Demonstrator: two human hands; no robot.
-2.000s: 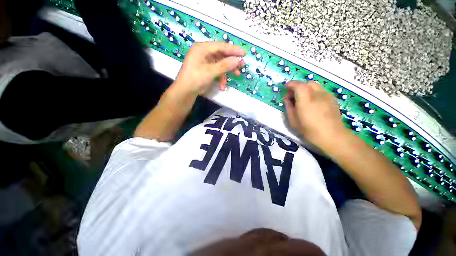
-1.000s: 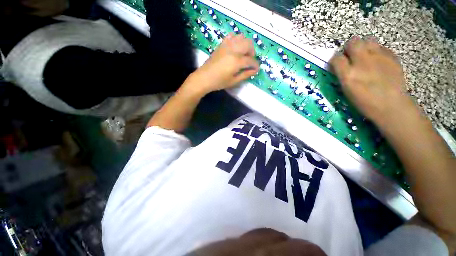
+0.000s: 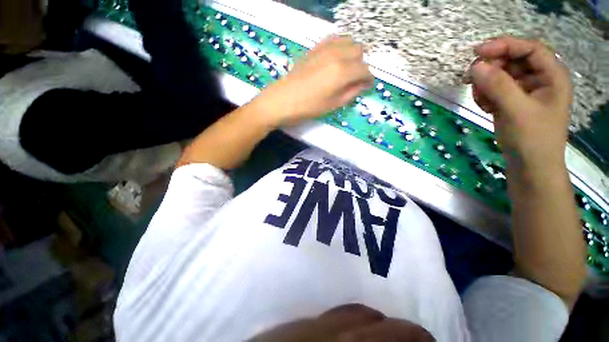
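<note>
Green circuit boards (image 3: 427, 133) with dark parts that have pale shiny tops lie in a long row between silver-white rails. My left hand (image 3: 324, 80) is over the boards near the far rail, its fingers curled down; what its fingertips hold, if anything, is hidden. My right hand (image 3: 524, 83) is raised at the near side of the heap of cream-white loose components (image 3: 427, 33), thumb and fingers curled towards each other. A tiny pale thing may be at its fingertips, but it blends with the heap behind.
The near rail (image 3: 394, 170) runs between my body and the boards; the far rail (image 3: 280, 20) borders the heap. A person in dark sleeves (image 3: 120, 127) sits close on my left, an arm reaching to the line. A pale object (image 3: 125, 197) lies low at the left.
My right hand has lifted and turned at the heap, its fingers now showing. My left hand has moved a little towards the far rail. The whole view has shifted.
</note>
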